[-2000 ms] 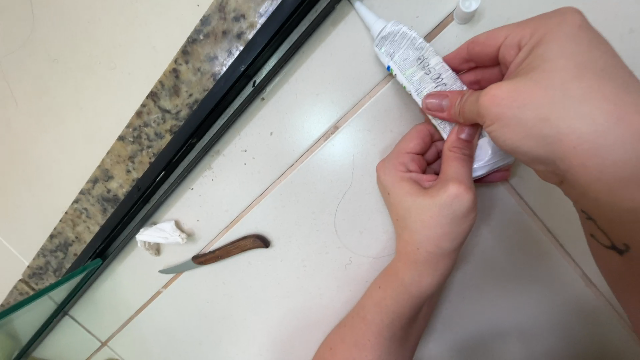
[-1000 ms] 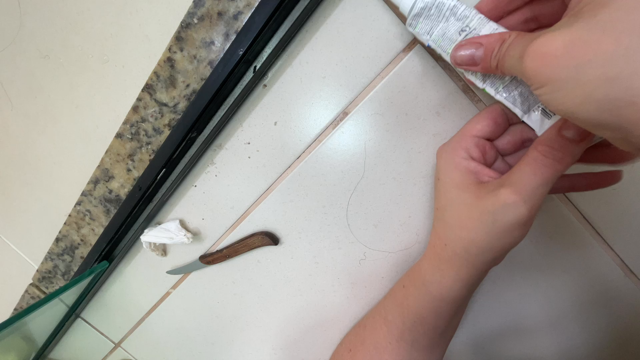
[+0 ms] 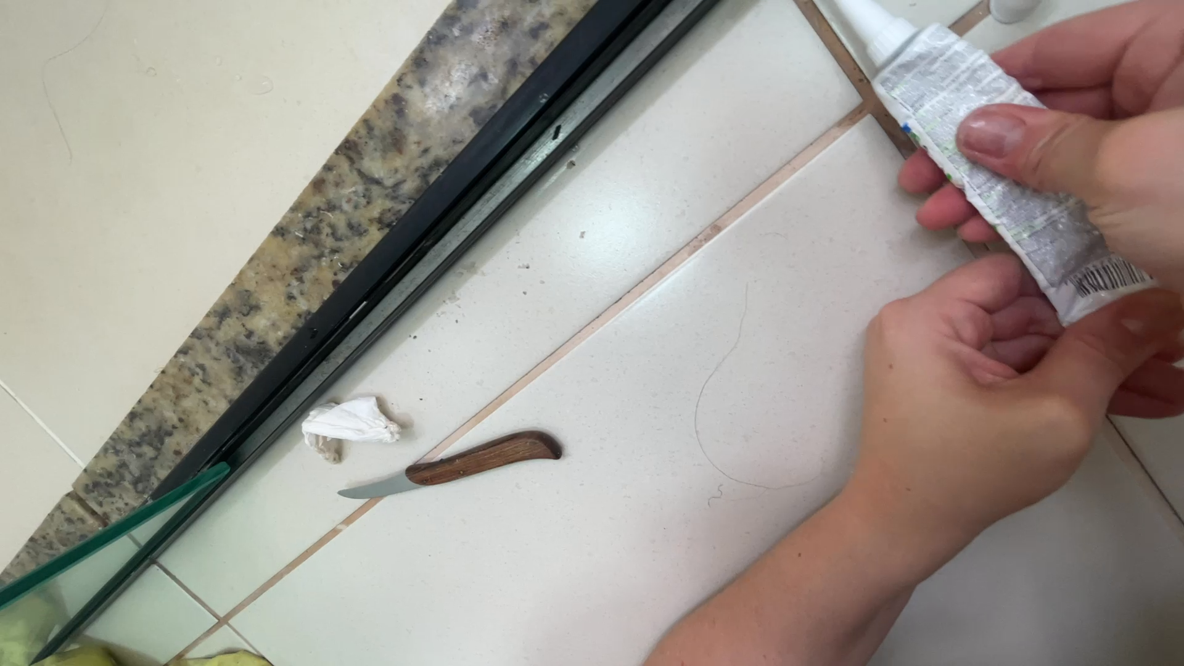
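A white squeeze tube (image 3: 990, 157) with printed writing and a nozzle lies slanted between my hands at the upper right, its nozzle toward the top edge. My right hand (image 3: 1082, 157) grips the tube's middle, thumb on top and fingers beneath. At the flat crimped end, my left hand (image 3: 999, 388) pinches the tube between thumb and fingers. A small knife with a wooden handle (image 3: 486, 457) rests on the tiles, blade to the left. Just above the blade is a crumpled white piece of paper or cloth (image 3: 353, 421). The nozzle's tip is cut off by the frame.
A black metal track (image 3: 435, 213) runs diagonally beside a granite strip (image 3: 324, 194). The edge of a glass panel (image 3: 111, 536) meets it at lower left, above yellowish material (image 3: 83, 655). A white cap (image 3: 1013, 9) sits at the top right. Tiles (image 3: 573, 536) carry a hair and crumbs.
Both hands stay on the tube. Relative to the tiles, they and the tube have shifted away from the track. The knife and the crumpled white piece lie where they were.
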